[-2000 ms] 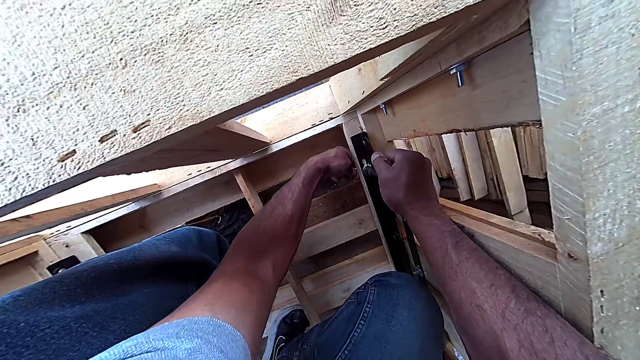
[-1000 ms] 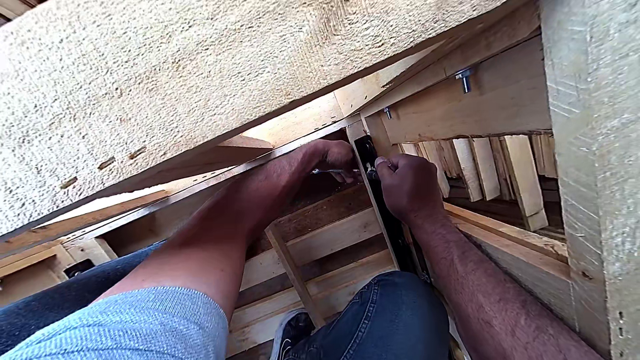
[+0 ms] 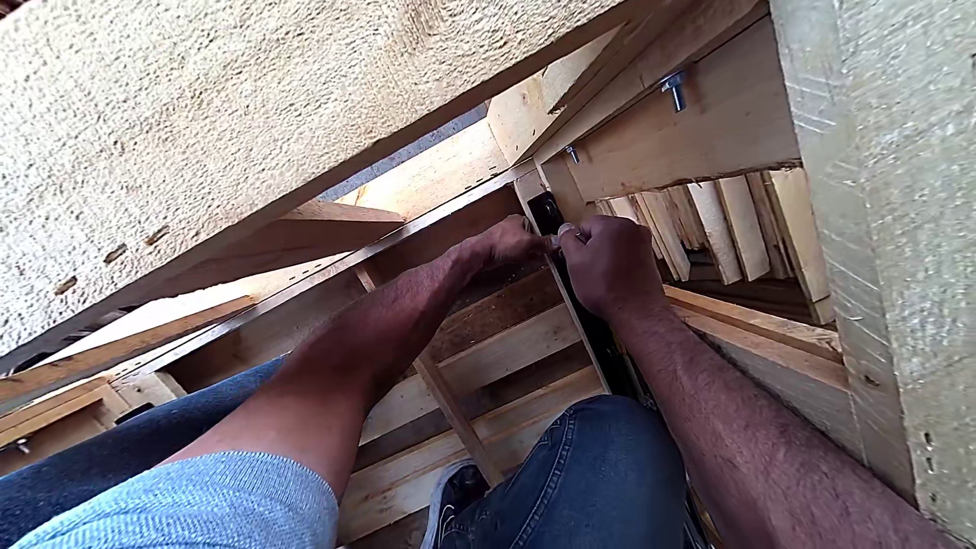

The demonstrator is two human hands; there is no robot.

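My left hand [image 3: 518,238] is at the left side of a black metal rail [image 3: 591,320], which runs along a narrow upright board [image 3: 566,284]. Its fingertips meet those of my right hand [image 3: 610,263] at the board's edge. The right hand is curled over the black rail, thumb on top. Something small seems to lie between the fingertips, but the fingers hide what it is. Above both hands, the rail's black end [image 3: 544,210] shows against the wood.
A rough wooden beam [image 3: 229,137] crosses overhead. A thick post [image 3: 877,229] stands at the right. Bolts [image 3: 675,90] stick out of a board at the upper right, above stacked wood slats [image 3: 736,229]. Below are floor slats [image 3: 511,347], a thin batten [image 3: 457,415] and my knee [image 3: 610,473].
My left hand has moved right, to the narrow board's edge beside the right hand. My right hand stays at the black rail.
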